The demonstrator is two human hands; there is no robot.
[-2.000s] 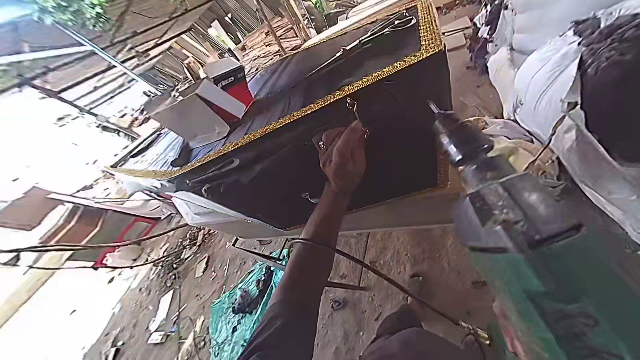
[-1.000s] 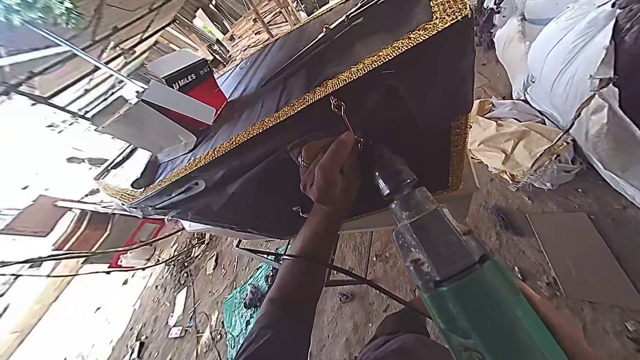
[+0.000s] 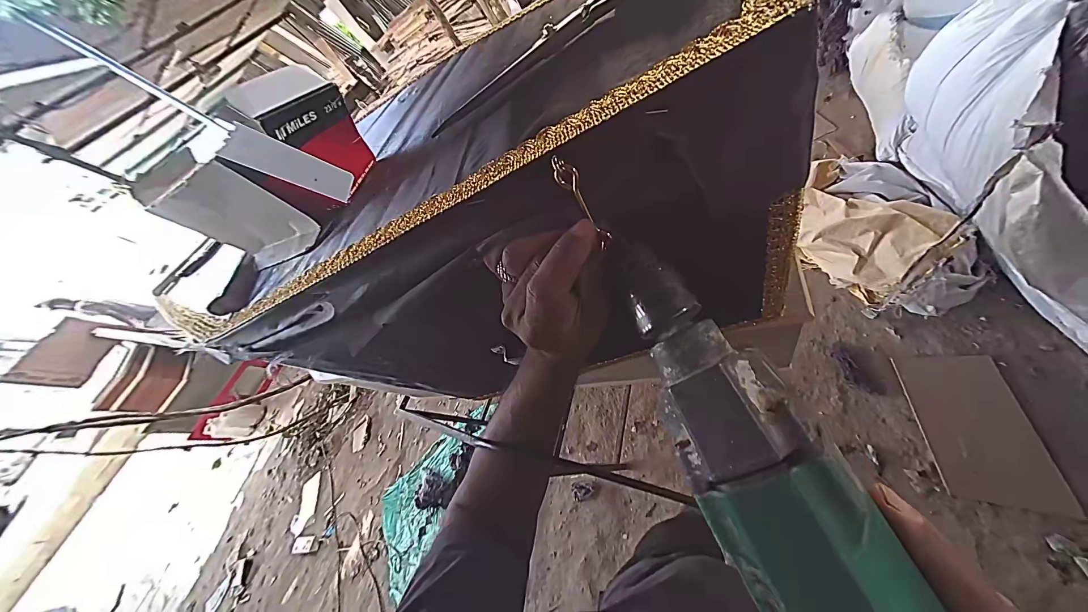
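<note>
My left hand pinches the lower end of a brass hook against the black cloth side of a box-like piece edged with gold braid. The hook's upper end hangs from a small eye just below the braid. My right hand, partly out of view at the bottom right, is on a green power drill. The drill's chuck points up and left, its front end close beside my left fingertips. The bit's tip cannot be made out against the dark cloth.
An opened red, black and white carton stands on the black top, and a long thin metal tool lies farther back. White sacks and crumpled brown paper are at the right. A dark cable crosses below; a flat board lies on the ground.
The drill has moved left from beside the box to my left fingertips at the hook's lower end. My left hand stays at the hook. The view has come nearer to the box.
</note>
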